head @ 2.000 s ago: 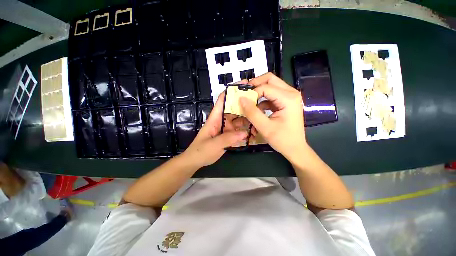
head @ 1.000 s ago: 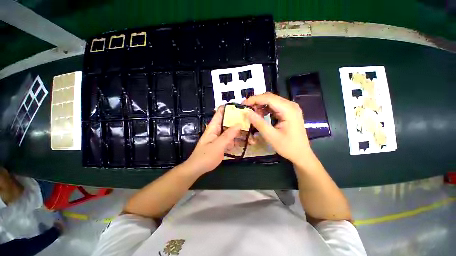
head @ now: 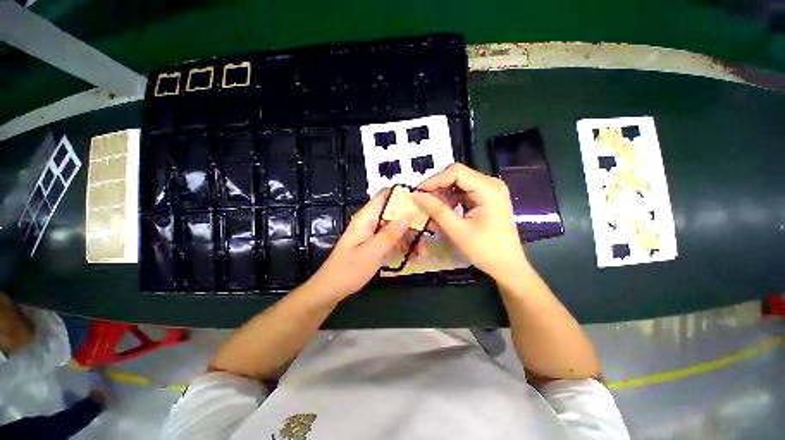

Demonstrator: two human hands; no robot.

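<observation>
My left hand (head: 355, 251) holds a thin black frame (head: 390, 259) above the working adhesive sheet. A cream adhesive piece (head: 398, 206) lies at the frame's upper end. My right hand (head: 479, 219) grips the frame's upper right side, with thumb and fingers at the edge of the cream piece. My fingers hide part of both. The working adhesive sheet (head: 405, 150), white with dark notched shapes, lies on the black blister tray (head: 245, 146), and my hands cover its lower part. Finished frames (head: 200, 78) show as cream outlines in the tray's top left pockets.
A dark glossy slab (head: 526, 183) lies right of the tray. Further right, a white scrap sheet (head: 627, 191) holds crumpled cream bits. Left of the tray are a spare adhesive sheet (head: 110, 196) and a white ladder-like grid (head: 54, 183). A person (head: 34, 361) is at the lower left.
The black frame has tilted in my hands, its lower end now turned to the left. Since the oldest frame, the camera view has shifted, so the bench sits lower in the picture.
</observation>
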